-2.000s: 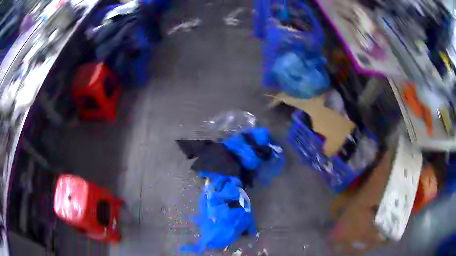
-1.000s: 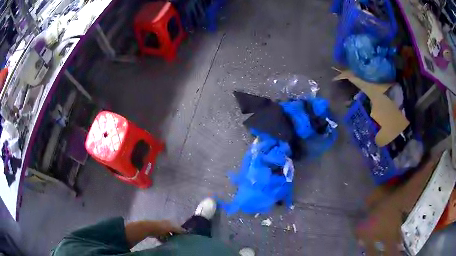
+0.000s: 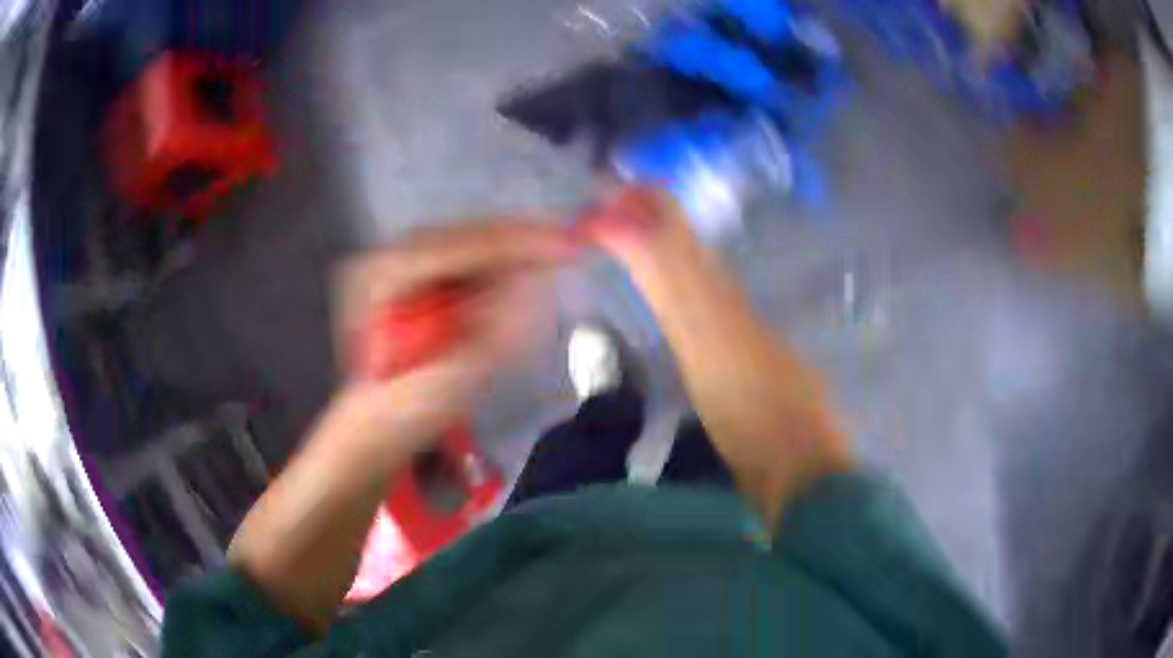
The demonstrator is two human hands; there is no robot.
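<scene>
The view is blurred. My left hand [image 3: 444, 276] is closed around a red thing that looks like the broom's pole [image 3: 418, 329]. My right hand [image 3: 627, 221] is further forward and also closed around red. Finger detail is lost. A whitish blur [image 3: 710, 190], perhaps the broom head, lies over the near part of the blue waste pile [image 3: 736, 58]. Dark cloth offcuts [image 3: 579, 103] lie against the pile's left side.
One red stool [image 3: 193, 135] stands at upper left; another [image 3: 444, 495] is partly hidden by my left arm. A blue crate [image 3: 952, 52] is at upper right, beside brown material [image 3: 1087, 180]. My white shoe [image 3: 593, 360] is on the grey floor below my hands.
Both hands and forearms have come up into view with a red thing in them. The view has shifted, so the blue pile now sits higher in the picture and the near stool lower.
</scene>
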